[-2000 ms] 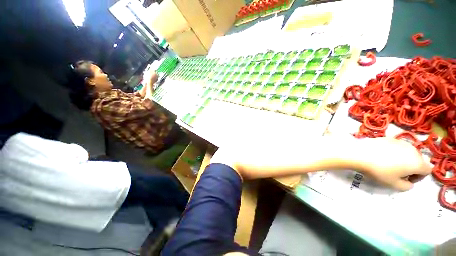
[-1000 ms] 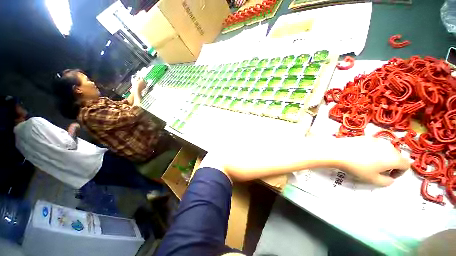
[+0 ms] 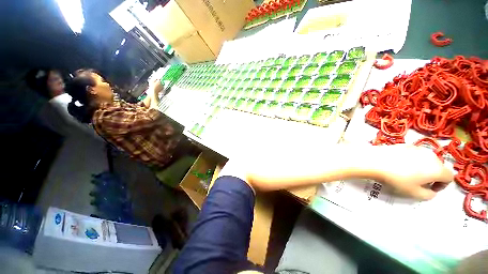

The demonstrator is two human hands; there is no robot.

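Observation:
A large heap of red C-shaped pieces point(image 3: 428, 101) lies on a white printed paper sheet point(image 3: 369, 193) at the right. My left hand point(image 3: 420, 174) rests low over the paper at the heap's near edge, fingers curled down. Its fingertips are overexposed or hidden, and I cannot tell whether they hold anything. A blurred skin-toned patch, possibly part of my right hand point(image 3: 475, 264), is cut off at the bottom right corner. Rows of green square boards point(image 3: 289, 83) lie close together on a cardboard sheet point(image 3: 357, 91) left of the heap.
Boards with red loops point(image 3: 275, 9) and an open carton point(image 3: 214, 24) stand beyond the rows. A loose red piece point(image 3: 441, 38) lies on the dark mat. A person in a plaid shirt point(image 3: 134, 128) sits at the bench's left; another person is behind. A floor carton point(image 3: 200, 176) is below.
The view has shifted slightly, swinging a little back left since one second ago. The person in white behind has moved farther back. My left hand stays at the heap's near edge.

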